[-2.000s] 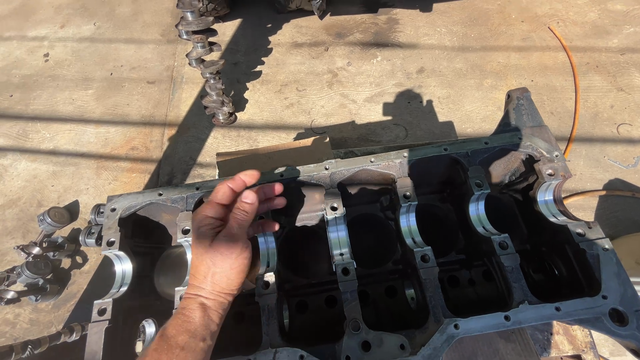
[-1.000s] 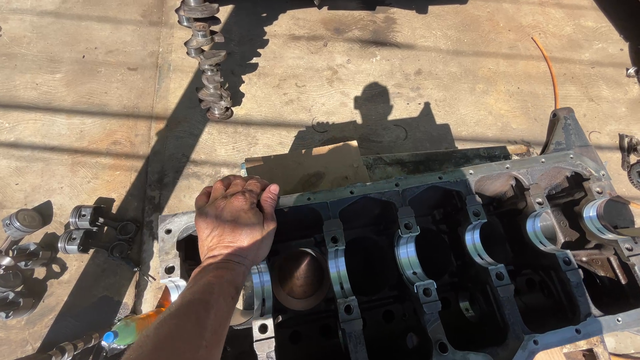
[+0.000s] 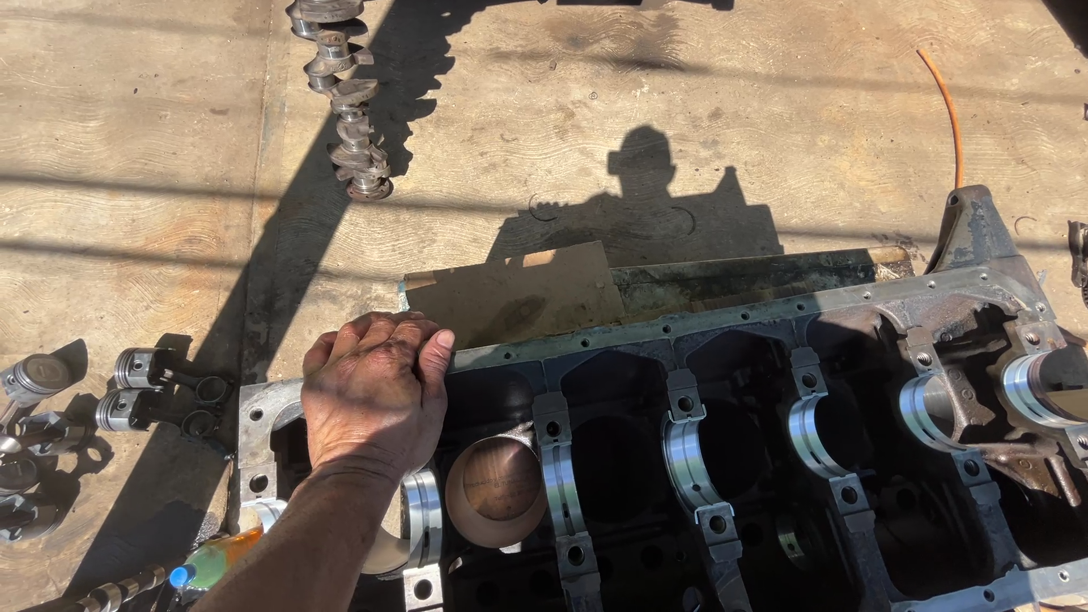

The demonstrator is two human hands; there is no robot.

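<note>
My left hand [image 3: 378,387] lies over the far rail of an engine block [image 3: 646,331], near its left end. The back of the hand faces up, the fingers curl over the rail and the thumb lies along their right side. The fingertips are hidden. Bright bearing shells [image 3: 688,459] sit in the block's main saddles, with no caps over them. Just right of my wrist, a round cylinder bore [image 3: 497,489] shows inside the block. My right hand is out of view.
Pistons with connecting rods [image 3: 140,408] lie on the concrete at left. A crankshaft [image 3: 353,127] lies beyond the block, with cardboard [image 3: 518,293] nearer its far edge. A blue-capped bottle [image 3: 208,561] and a camshaft [image 3: 119,591] are at lower left. An orange hose [image 3: 948,110] lies at right.
My left hand has gone from raised above the block with thumb and fingers together to lying over the far rail. The view has shifted left along the block.
</note>
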